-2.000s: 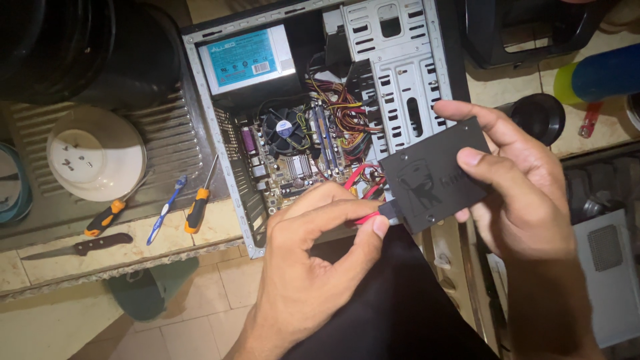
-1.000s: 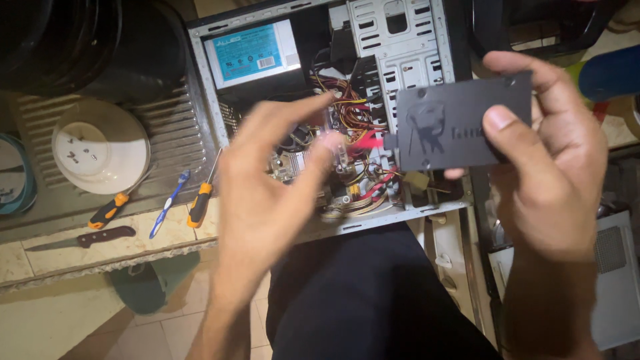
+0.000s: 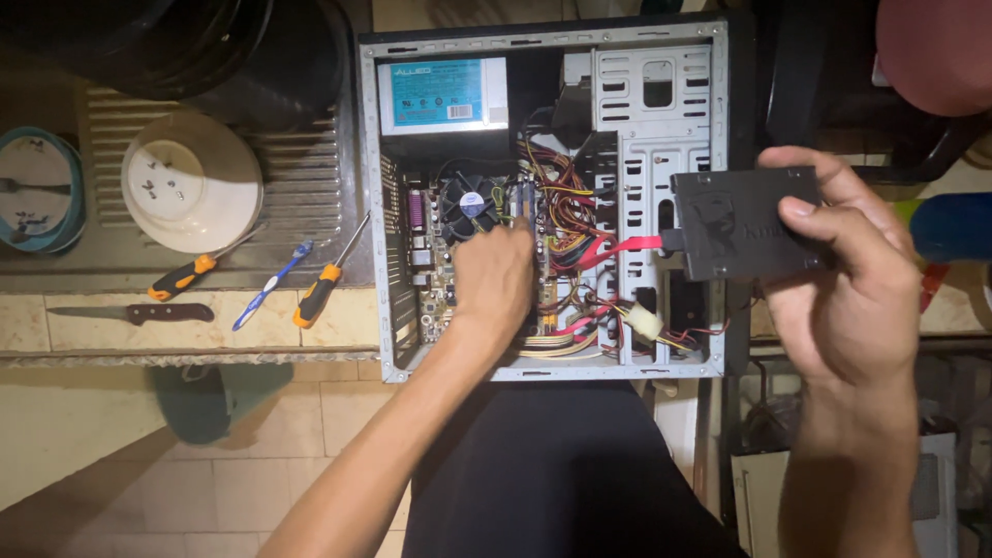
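My right hand [image 3: 860, 256] grips a black solid-state drive [image 3: 744, 221] to the right of an open computer case [image 3: 549, 373]. A red SATA cable [image 3: 637, 243] runs from the drive's left end into the case. My left hand [image 3: 496, 267] reaches down over the motherboard [image 3: 442, 291], beside the CPU fan [image 3: 471, 203] and the memory slots; its fingertips are hidden, so any hold on something cannot be told. Bundled power wires [image 3: 570, 194] lie right of the board. A white Molex connector [image 3: 642, 321] hangs near the case's lower edge. The power supply [image 3: 442, 97] sits at upper left.
On the tiled counter edge [image 3: 256, 310] at left lie two screwdrivers [image 3: 318, 294] [image 3: 182, 277], a toothbrush [image 3: 271, 287] and a knife [image 3: 167, 313]. A white bowl [image 3: 190, 182] and a blue-rimmed dish [image 3: 74, 194] rest on the steel drainboard [image 3: 302, 178].
My left hand has left the cable end at the drive and moved left, down into the case over the motherboard. My right hand still holds the drive, with the red cable attached.
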